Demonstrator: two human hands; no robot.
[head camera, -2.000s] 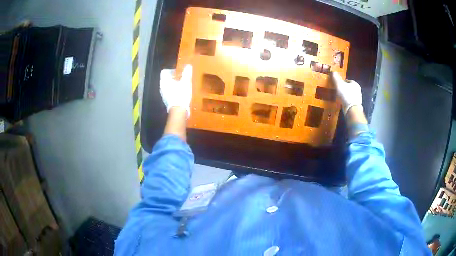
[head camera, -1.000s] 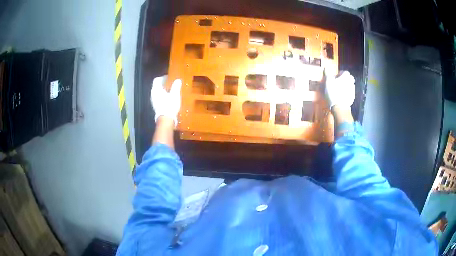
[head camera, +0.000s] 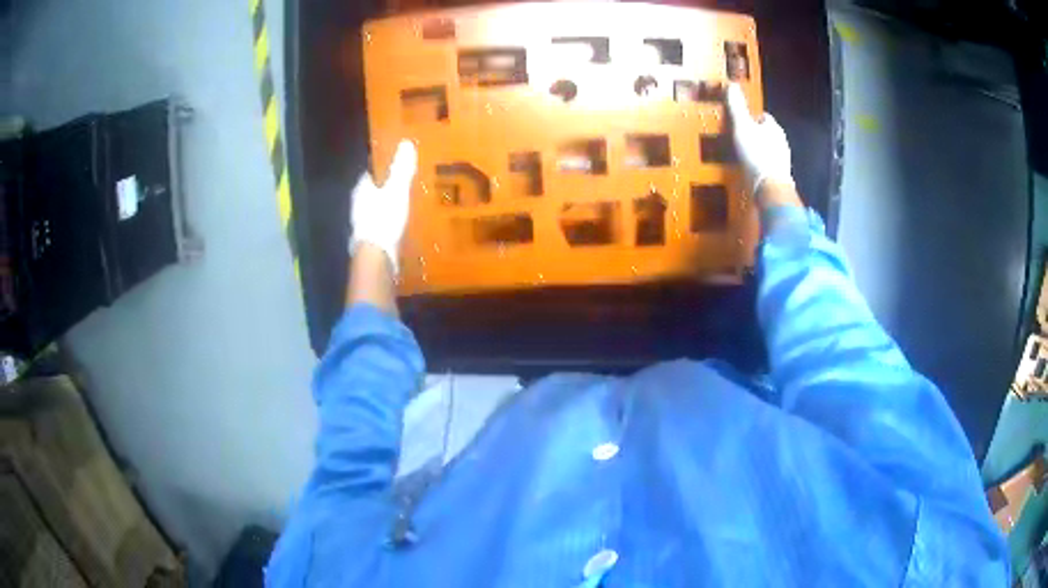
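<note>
An orange cut-out fixture plate (head camera: 546, 258) with many rectangular and round holes lies flat over or in a large black plastic bin (head camera: 552, 327) in front of me. My left hand (head camera: 380, 213), white-gloved, grips the plate's left edge with the thumb on top. My right hand (head camera: 760, 147), also white-gloved, holds the right edge, its fingertips on the upper face. Glare washes out the plate's top part. The plate is slightly blurred, and how far it is above the bin floor cannot be told.
Black bins (head camera: 138, 207) stand on the grey floor (head camera: 224, 379) at left, beyond yellow-black tape (head camera: 275, 149). Brown cardboard-like pieces (head camera: 81, 494) lie at lower left. A dark flat surface (head camera: 929, 218) is at right. A green bench with orange-brown pieces (head camera: 1016, 494) shows at the right edge.
The plate and both hands have shifted up and slightly left in the view. The bin's far edge has left the picture. Both hands still hold the plate; the orange edge below it no longer shows.
</note>
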